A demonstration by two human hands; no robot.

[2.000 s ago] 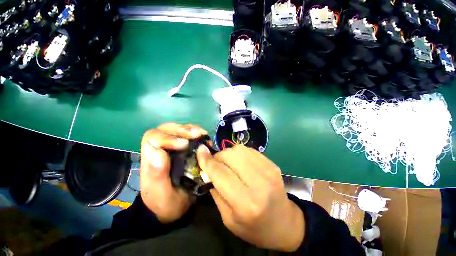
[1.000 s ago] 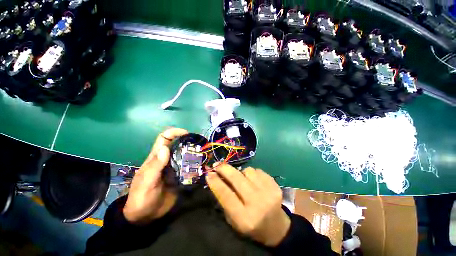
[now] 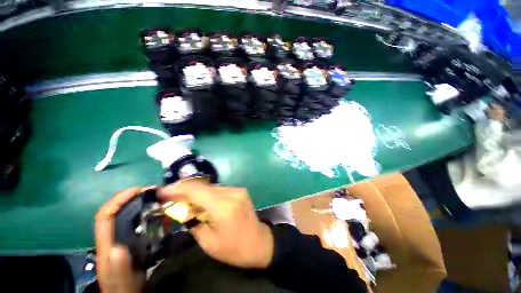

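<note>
My left hand is at the lower left, gripping a black camera head module with its silvery inside facing right. My right hand is bent over the module's right side, fingertips together on the wiring harness, whose yellow strand shows at the cup. A bright yellowish patch under these fingers is too blurred to name. The black cup of the white bracketed housing sits on the bench just beyond my right hand, partly covered. Its white tail cable curves left.
Rows of black modules stand beyond the housing. A tangled white heap lies to the right. An open carton with white-and-black housings is below the bench edge. Another person's pale sleeve shows at far right, blue bins at upper right.
The view has swung right, so the bench things appear further left. The module has turned in my left hand, and my right fingers have come over its edge, covering most wires.
</note>
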